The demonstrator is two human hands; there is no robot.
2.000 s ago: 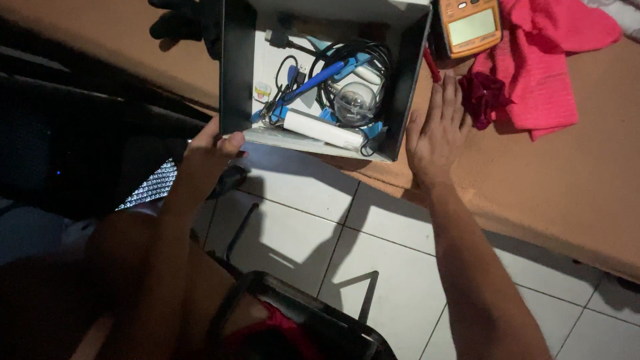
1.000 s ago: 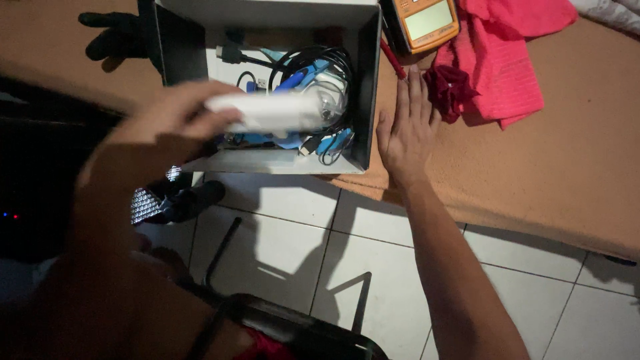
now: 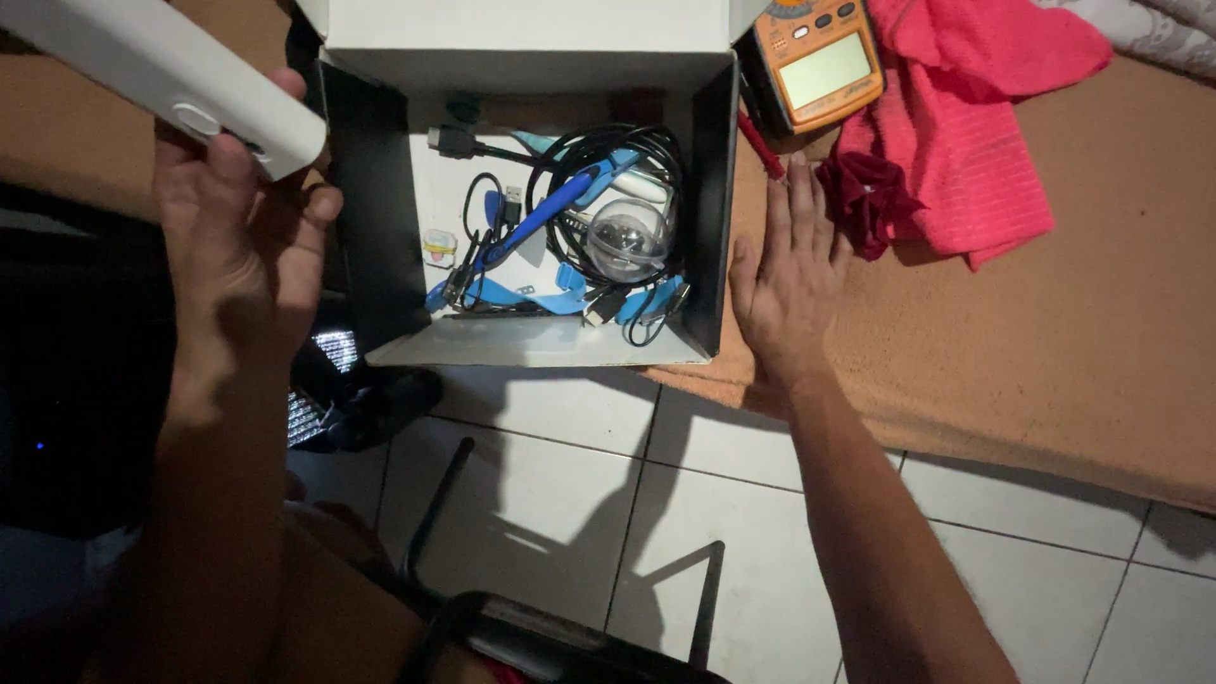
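Observation:
My left hand (image 3: 242, 209) grips a long white plastic device (image 3: 161, 66) with a round button, raised at the upper left beside an open box. The box (image 3: 708, 209), dark on its inner side walls, holds a coiled black cable (image 3: 560, 157), a blue toothbrush-like handle (image 3: 551, 204), a clear plastic ball (image 3: 627, 237), light-blue straps (image 3: 532, 296) and a cable with a USB plug (image 3: 513, 204). Flat on the brown cloth-covered surface, right of the box, lies my right hand (image 3: 793, 266), fingers slightly apart and holding nothing. Its fingertips are near a red pen-like object (image 3: 760, 147) and a dark red scrunchie (image 3: 869, 195).
An orange multimeter (image 3: 822, 71) lies behind my right hand, beside a pink cloth (image 3: 988, 161). The brown surface's front edge (image 3: 1007, 456) runs above white floor tiles (image 3: 741, 475). Below are a black chair frame (image 3: 560, 636) and a dark object (image 3: 380, 408) near my left forearm.
My left hand was at the box's front edge, then held the white device over the box; now it holds it up left of the box. My right hand stays flat on the surface.

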